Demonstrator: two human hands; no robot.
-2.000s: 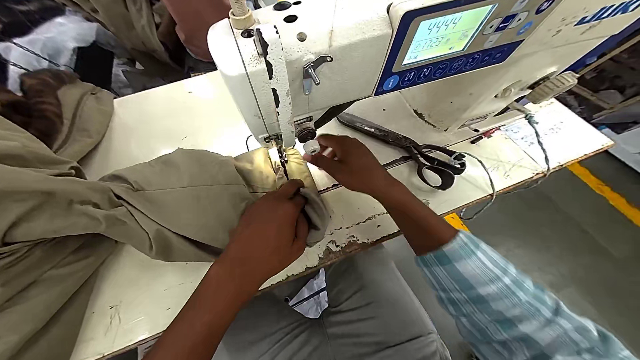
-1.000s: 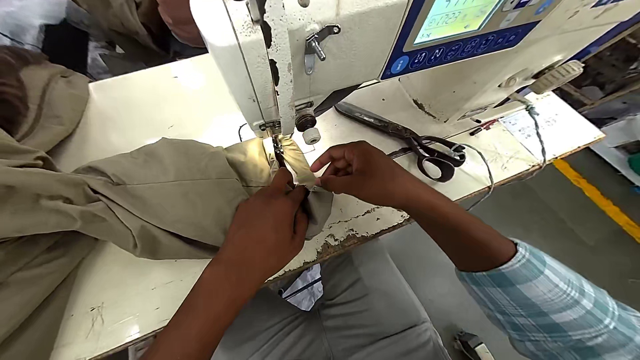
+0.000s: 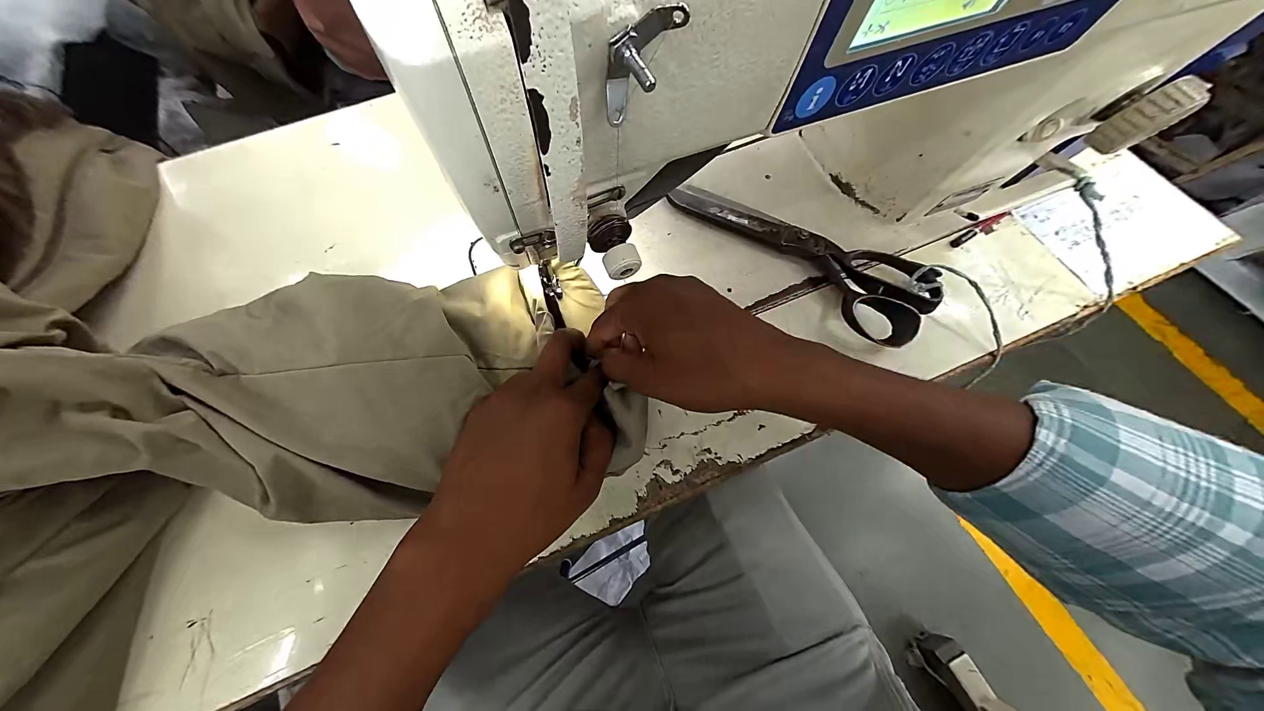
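Note:
Khaki fabric (image 3: 326,385) lies across the sewing table, its right end under the needle and presser foot (image 3: 549,281) of an industrial sewing machine (image 3: 691,59). My left hand (image 3: 528,444) presses on the fabric just in front of the foot, thumb and fingers gripping a fold of it. Against its fingertips, my right hand (image 3: 681,341) pinches the fabric's edge, wearing a ring. What lies between the fingertips is partly hidden. Black-handled fabric shears (image 3: 829,262) rest on the table behind my right hand.
The sewing table's chipped front edge (image 3: 691,479) runs below my hands. A cord (image 3: 1101,237) hangs at the right by a sheet of paper (image 3: 1066,222) bearing writing. More khaki cloth (image 3: 89,197) is heaped at the left. Part of another person shows at the top left.
My right hand has left the white knob near the needle, where it was two seconds ago, and has come down beside my left fingertips. The view has moved closer.

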